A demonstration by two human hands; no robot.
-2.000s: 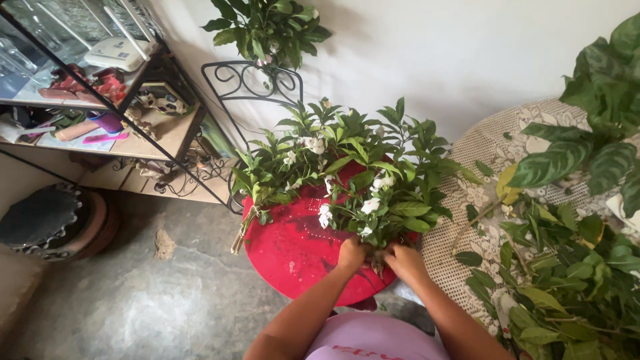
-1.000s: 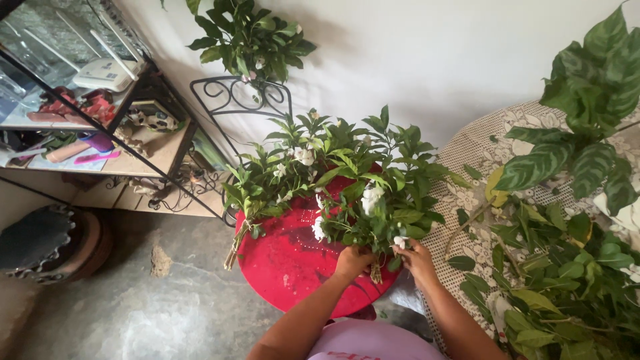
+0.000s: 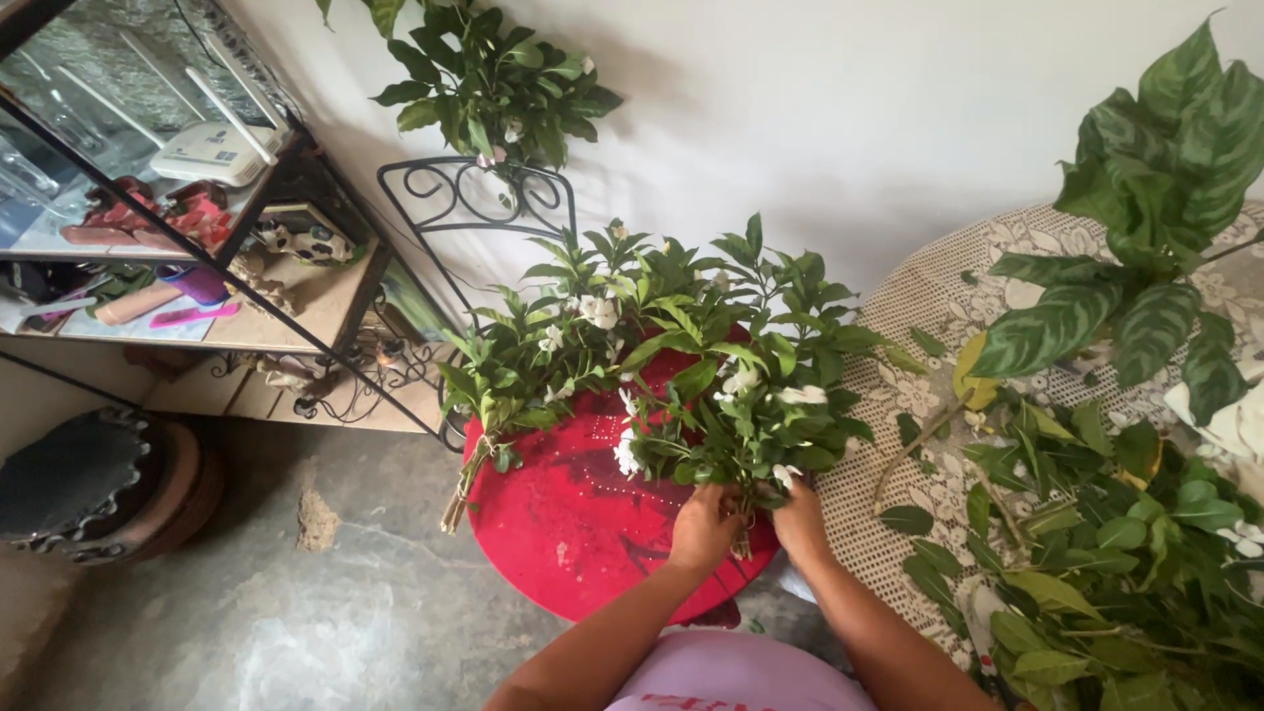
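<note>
On the round red seat (image 3: 553,513) lie leafy stems with white flowers. My left hand (image 3: 706,528) is closed around the stems of the right bunch of leafy cuttings (image 3: 731,425); the cut ends stick out below it. My right hand (image 3: 798,518) is at the right side of the same bunch, by a small white flower (image 3: 786,475); its fingertips are partly hidden by leaves, so its grip cannot be told. Another bunch of leafy stems (image 3: 533,365) lies to the left, its bare stem ends (image 3: 462,491) hanging over the seat's left edge.
A table with a crocheted cloth (image 3: 839,494) at right holds loose leafy branches (image 3: 1106,553) and large striped leaves (image 3: 1057,321). Behind stands a black metal chair back (image 3: 474,197) beneath a hanging plant (image 3: 504,89). A shelf (image 3: 296,326) and a clay pot (image 3: 178,494) are at left.
My right hand, holding a white flower to the right of the bunch a second ago, has come in closer to the stems. My left hand stays at the stems.
</note>
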